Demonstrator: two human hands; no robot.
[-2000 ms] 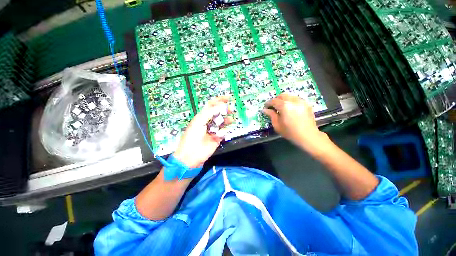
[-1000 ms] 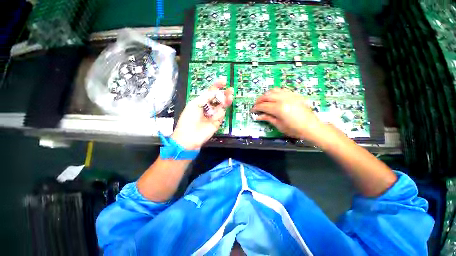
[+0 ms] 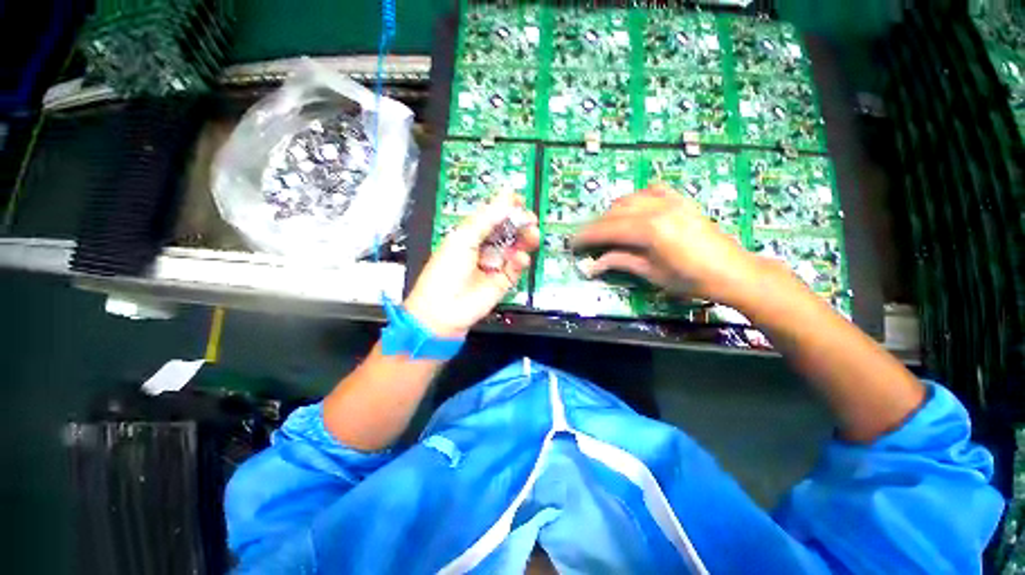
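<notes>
Green circuit boards (image 3: 590, 185) lie in two rows on a flat black tray (image 3: 863, 213) in front of me. My left hand (image 3: 466, 270), with a light blue wrist strap (image 3: 418, 334), is palm up over the near-left board, cupping small silvery parts (image 3: 502, 239). My right hand (image 3: 663, 249) is over the near row, fingers bent and slightly blurred. A small pale piece (image 3: 587, 266) shows at its fingertips; whether it is gripped or lies on the board is hard to tell. An open clear bag (image 3: 320, 174) of silvery parts lies left of the boards.
A black ribbed rack (image 3: 133, 191) stands at left, with green boards on edge (image 3: 135, 51) behind it. Tall black-edged layers (image 3: 950, 202) stand at right. A bright blue coiled cord (image 3: 387, 28) runs across the bench. Black stacks (image 3: 141, 494) stand low at left; metal rail (image 3: 281, 277) edges the bench.
The view has shifted, so the bag and boards first moved right and down in the picture. My right hand has moved left across the near boards. My left hand still cups the parts.
</notes>
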